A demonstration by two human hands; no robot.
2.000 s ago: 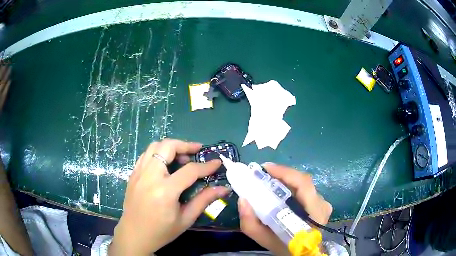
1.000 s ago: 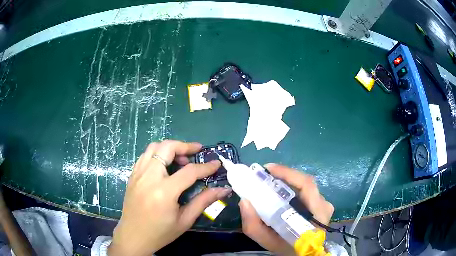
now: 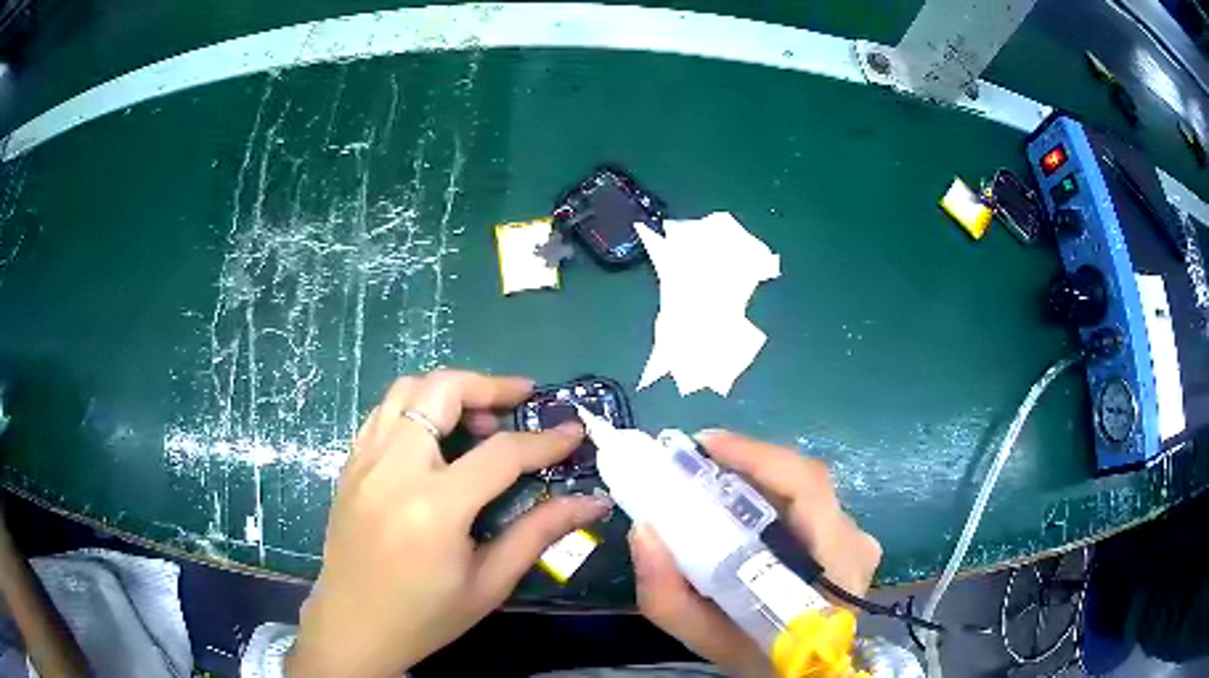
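A black rounded device housing (image 3: pixel 610 397) lies on the green bench near its front edge. My left hand (image 3: pixel 431 510) holds it, fingers on its left side and over its middle, covering part of it. A yellow-edged battery (image 3: pixel 568 554) lies just below it, partly behind my fingers. My right hand (image 3: pixel 782 530) is closed around a white glue syringe (image 3: pixel 663 510) with a yellow cap (image 3: pixel 815 645) at the rear. The syringe's narrow tip points at the inside of the housing; whether it touches cannot be told.
A second housing (image 3: pixel 611 219) with its battery (image 3: pixel 528 258) lies farther back, beside a white paper scrap (image 3: pixel 712 302). A third housing (image 3: pixel 1017 205) and battery (image 3: pixel 967 208) lie against the blue-fronted controller (image 3: pixel 1107 291). A pale hose (image 3: pixel 1004 464) runs down from it. A metal rail (image 3: pixel 530 27) borders the back.
The syringe's rear end has shifted slightly, while its tip stays over the housing. My left hand keeps its hold. Another person's hand at the far left edge has gone out of view.
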